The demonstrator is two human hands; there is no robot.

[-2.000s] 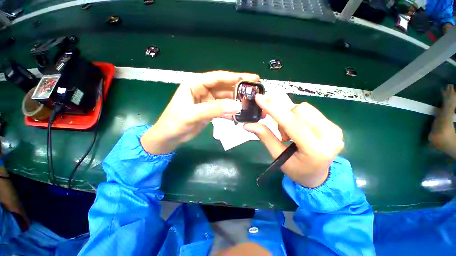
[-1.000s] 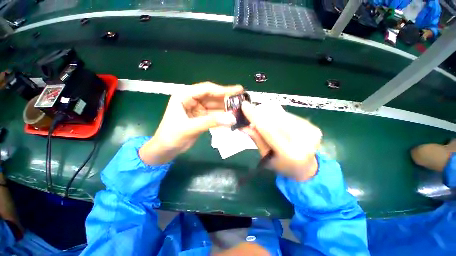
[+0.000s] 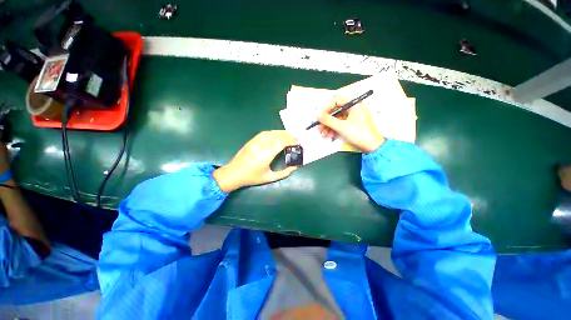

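My left hand (image 3: 260, 161) holds a small dark squarish watch body (image 3: 293, 155) between thumb and fingers, low at the left edge of the sheets. My right hand (image 3: 352, 125) holds slim black tweezers (image 3: 341, 109) like a pen. Their tip points down-left at the overlapping white sticker sheets (image 3: 394, 103), which lie on the green worktop. A yellowish edge shows under my right hand. Any sticker at the tip is too small to tell.
A red tray (image 3: 106, 119) at the left holds a black box (image 3: 103, 69) with cables and a brown tape roll (image 3: 47, 106). A white edge rail (image 3: 250, 51) runs beyond. Waiting units (image 3: 354, 25) sit on the green belt. A grey post stands at the upper right. People's arms show at both sides.
My hands have moved apart. My left hand has lowered the watch body beside the sheets; my right hand has gone onto the sheets with the tweezers tip down. The view has tilted downward.
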